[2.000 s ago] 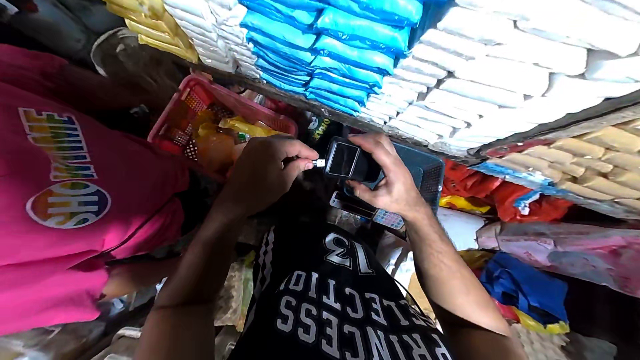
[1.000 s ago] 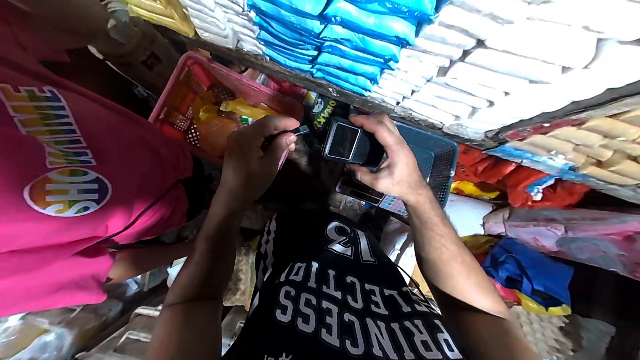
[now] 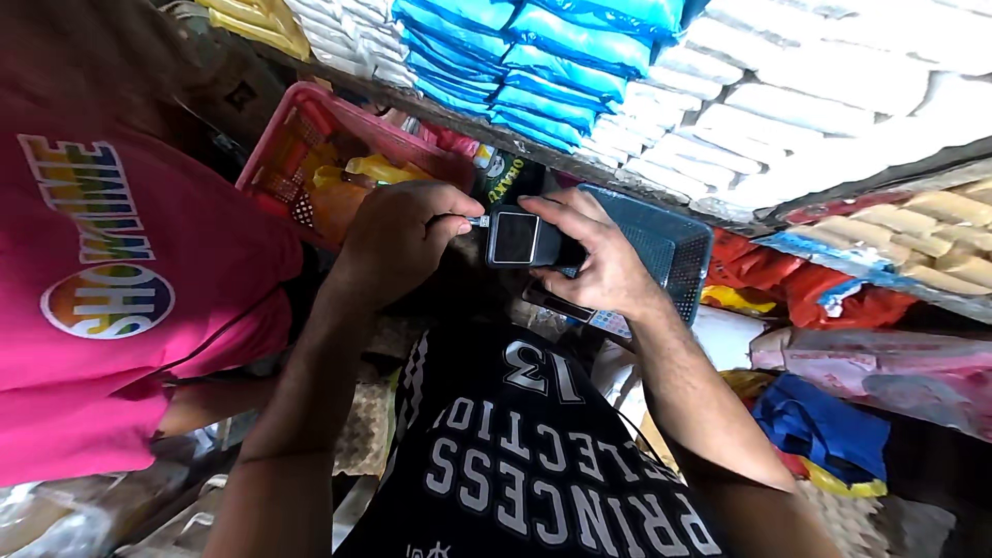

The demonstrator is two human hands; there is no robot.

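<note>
My right hand (image 3: 597,252) grips a small dark device with a square screen (image 3: 515,237), fingers over its far edge and thumb below. Between the thumb and fingertips of my left hand (image 3: 407,232) is a small plug (image 3: 480,222), with its metal end at the left side of the device; whether it is seated inside cannot be told. Under my right hand lies a calculator (image 3: 611,322), partly hidden. Behind the same hand is a dark teal plastic basket (image 3: 701,256).
A pink plastic basket (image 3: 267,147) with yellow and orange bags stands at the left, beside a person in a pink shirt (image 3: 155,310). Stacked blue packs (image 3: 573,70) and white packs (image 3: 806,108) line the shelf ahead. Red bags (image 3: 806,287) lie at the right.
One second ago my left hand held the plug apart from the device; now its tip is at the device's left side. My right hand keeps its hold on the device.
</note>
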